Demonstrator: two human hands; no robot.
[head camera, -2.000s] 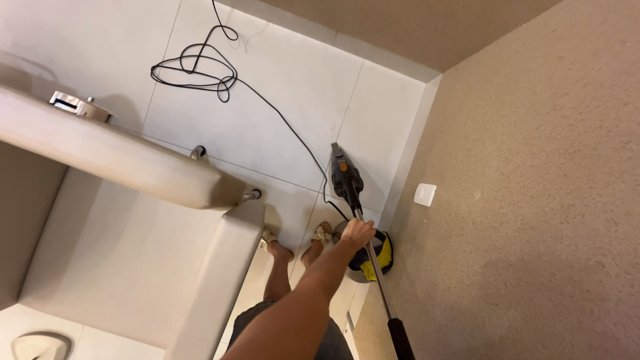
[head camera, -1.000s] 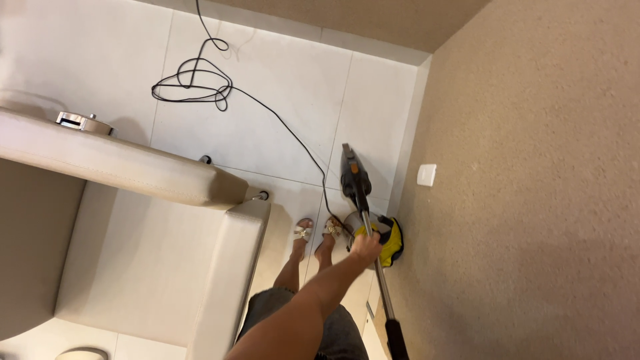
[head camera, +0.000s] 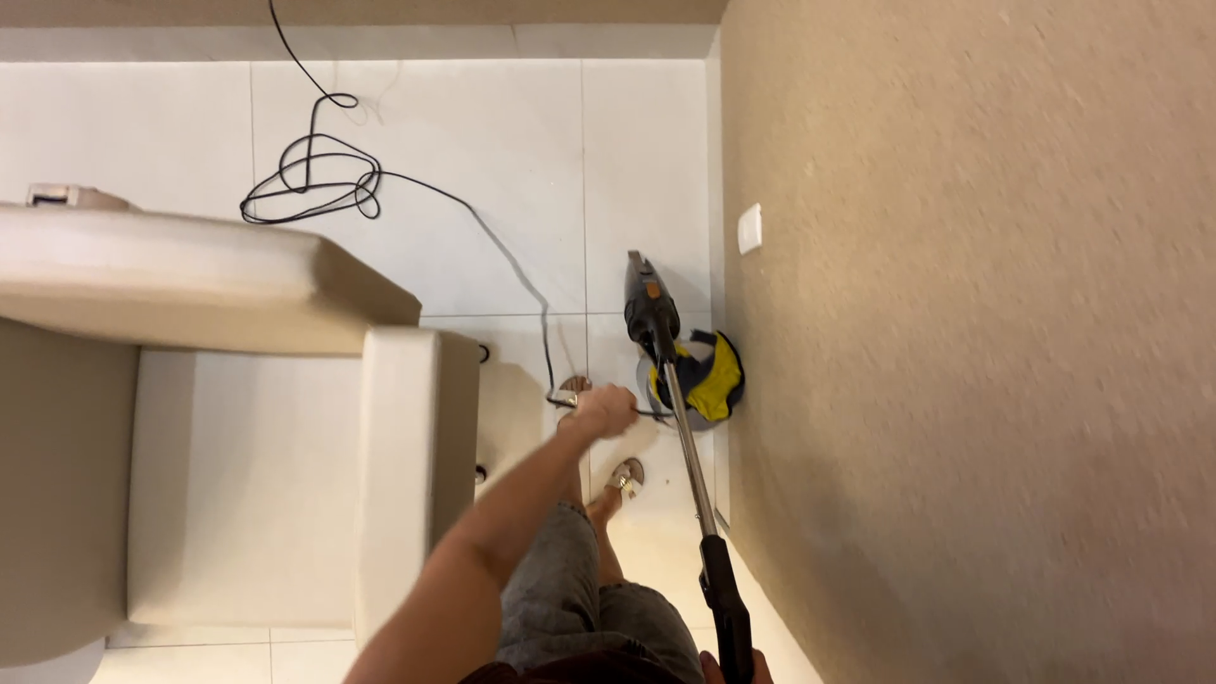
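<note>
My left hand (head camera: 608, 411) is closed around the black power cord (head camera: 513, 261), a little left of the metal tube of a stick vacuum cleaner (head camera: 688, 446). At the bottom edge my right hand (head camera: 722, 668), partly cut off, grips the vacuum's black handle (head camera: 724, 594). The vacuum's grey and black body (head camera: 651, 299) with an orange button is at the far end of the tube. Beneath the tube, by the wall, lies a yellow and black item (head camera: 717, 385) on a round grey base. The cord runs from near my left hand to loose coils on the tiles.
A beige upholstered armchair or sofa (head camera: 399, 475) fills the left side, with a small light-coloured device (head camera: 76, 197) behind its back. On the right stands a beige textured wall with a white wall plate (head camera: 750, 229). My sandalled feet (head camera: 627, 475) are on the pale floor tiles (head camera: 484, 123).
My left hand has let go of the metal tube and moved left onto the cord. One foot has stepped ahead of the other. The view has turned and shifted.
</note>
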